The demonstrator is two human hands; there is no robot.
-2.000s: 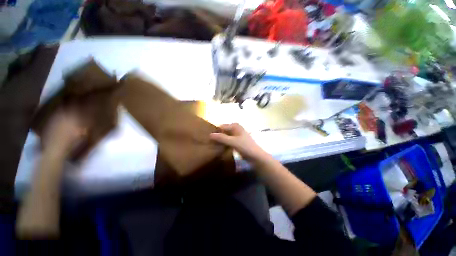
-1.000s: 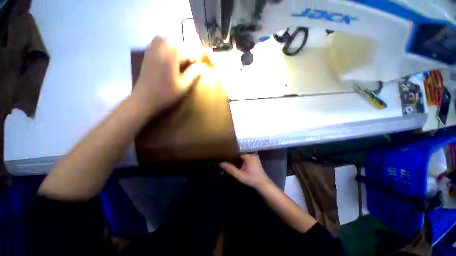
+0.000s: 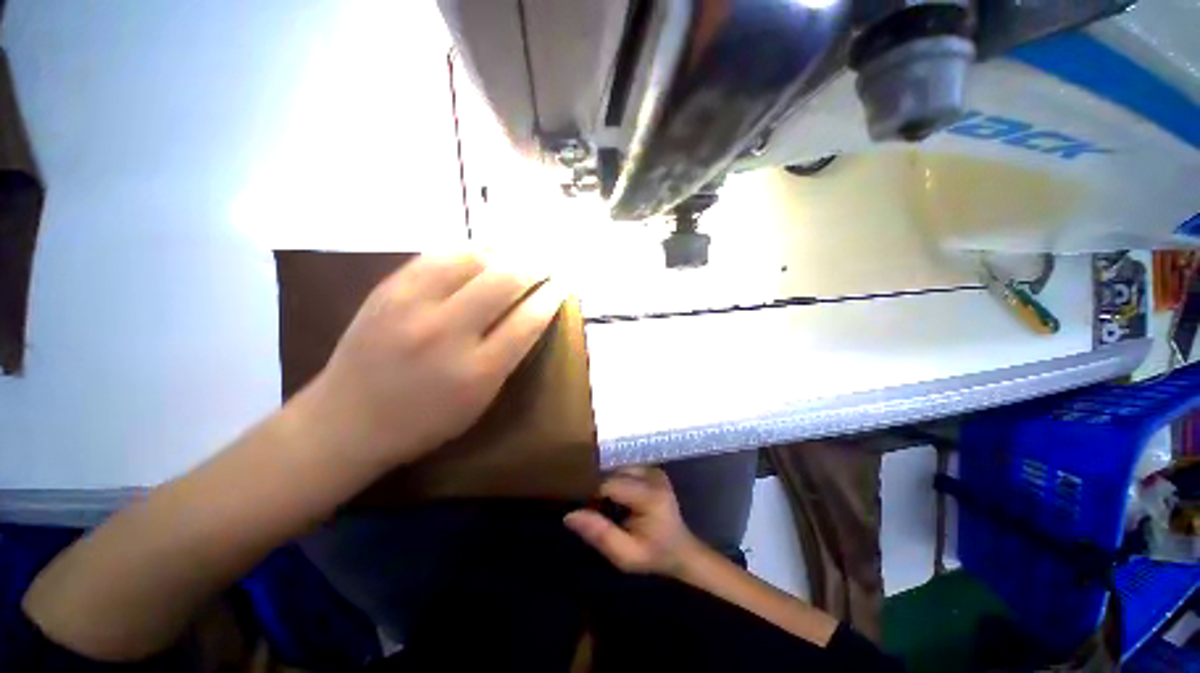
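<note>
A brown fabric panel (image 3: pixel 526 421) lies on the white table in front of the sewing machine and hangs over the table's front edge. My left hand (image 3: pixel 428 355) lies on top of the panel, its fingertips at the panel's upper right corner in the lamp glare. My right hand (image 3: pixel 638 519) is below the table edge, with thumb and fingers closed at the panel's lower right corner. The lockstitch machine (image 3: pixel 1053 132) leans in from the upper right. Its presser foot and needle area is washed out by glare.
Snips with a yellow-green handle (image 3: pixel 1033 310) lie on the right, beside a small parts tray (image 3: pixel 1120 300) and orange-red items (image 3: pixel 1174 279). A blue crate (image 3: pixel 1033 526) stands at lower right. Brown cloth (image 3: pixel 842 526) hangs beside it. More brown cloth (image 3: pixel 16 224) lies at the far left.
The view has come closer to the machine. The panel, earlier turned and folded, now lies squared before the needle area. My left hand moved from the far-left cloth onto the panel; my right hand moved to its lower corner.
</note>
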